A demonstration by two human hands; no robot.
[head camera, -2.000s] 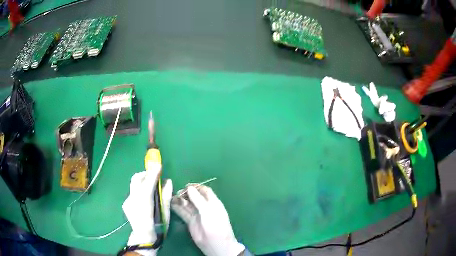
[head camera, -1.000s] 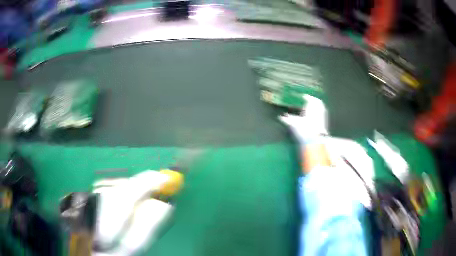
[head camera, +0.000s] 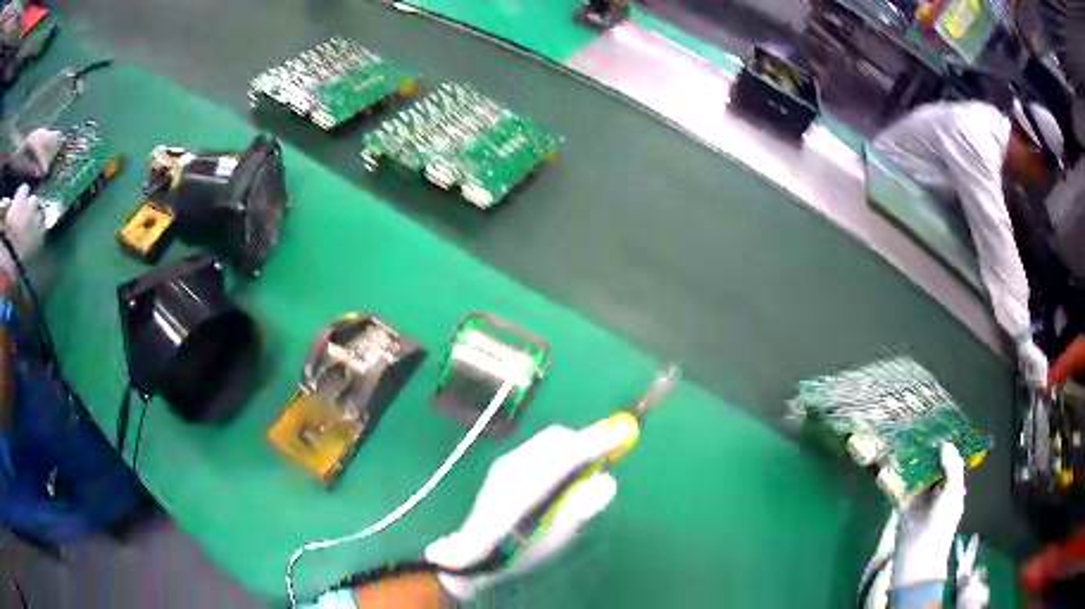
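Observation:
My left hand (head camera: 535, 494), in a white glove, is closed around a soldering iron with a yellow collar (head camera: 618, 437); its tip points up and right above the mat. My right hand (head camera: 930, 523), in a white glove, is at the near edge of a green circuit board (head camera: 892, 416) at the right, over the dark belt, with fingers on the board's corner. Whether the board is lifted cannot be told. The solder reel (head camera: 482, 371) stands left of the iron, its pale strand curving down to the lower left.
The iron stand with yellow sponge (head camera: 312, 431) is left of the reel. Black fan units (head camera: 190, 339) stand further left. Two more boards (head camera: 464, 143) lie on the belt (head camera: 643, 238). A person in white (head camera: 964, 179) is at the right, another's gloved hand (head camera: 22, 226) far left.
The view has swung left. My right hand has left the mat and reached out to the board. My left hand still has the iron, which has turned to point up-right.

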